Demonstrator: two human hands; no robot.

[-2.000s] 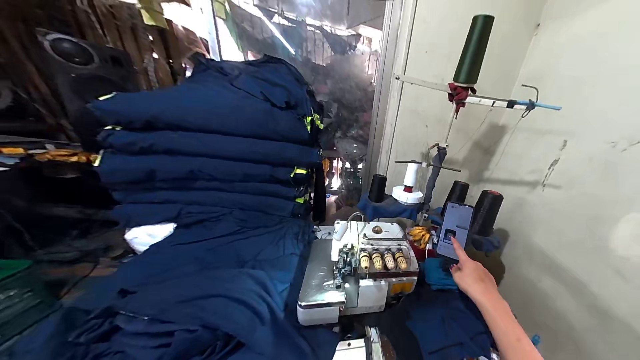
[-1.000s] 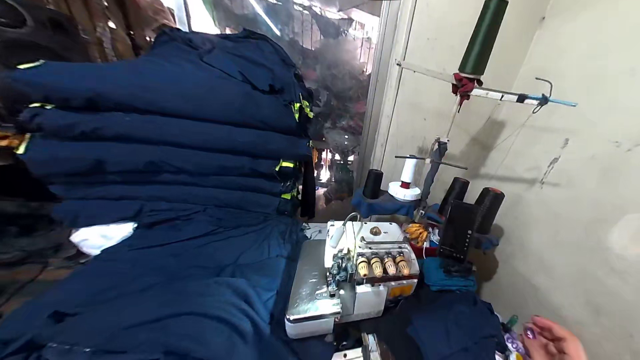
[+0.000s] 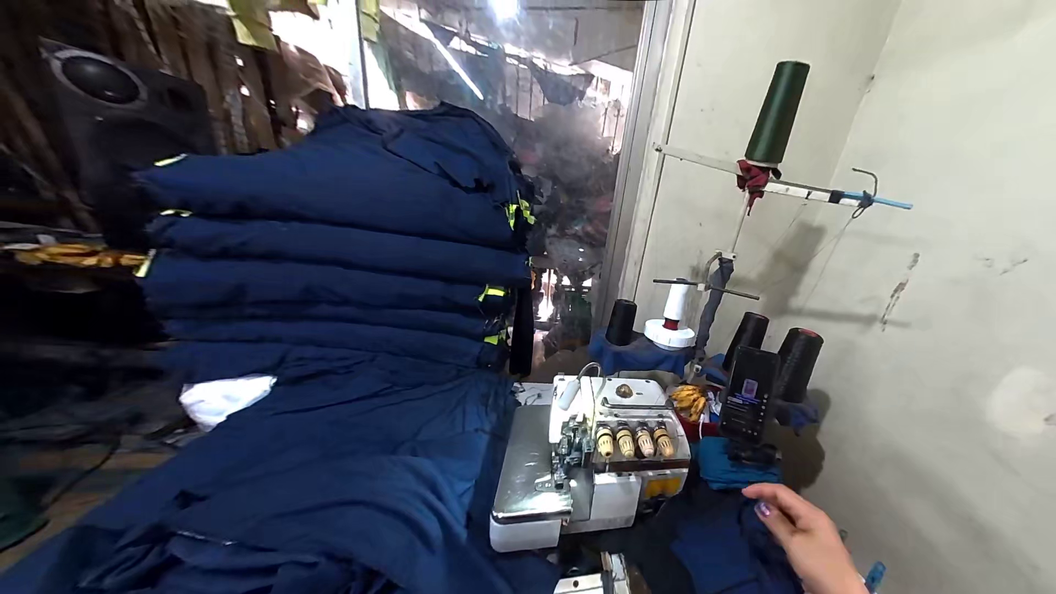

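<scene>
My right hand (image 3: 799, 528) is at the lower right, fingers apart and holding nothing, over dark blue fabric (image 3: 718, 536). Just above it a smartphone (image 3: 749, 394) with a lit screen stands upright near folded teal cloth (image 3: 726, 466). To the left is a white overlock sewing machine (image 3: 619, 429) with a row of cream tension dials (image 3: 635, 441). A large spread of navy fabric (image 3: 355, 470) covers the left side, below a tall stack of folded navy garments (image 3: 338, 247) with yellow-green strips. My left hand is out of view.
Black thread cones (image 3: 799, 363) and a white thread spool (image 3: 675, 318) stand behind the machine. A green thread cone (image 3: 778, 113) sits on a metal thread stand (image 3: 813, 191) by the pale wall (image 3: 973, 247). A black speaker (image 3: 124, 107) is at the upper left.
My right hand touched the phone screen two seconds ago, then was at the lower right edge; now it is nearer the phone again, over the dark fabric. The phone screen was dark one second ago and is lit now.
</scene>
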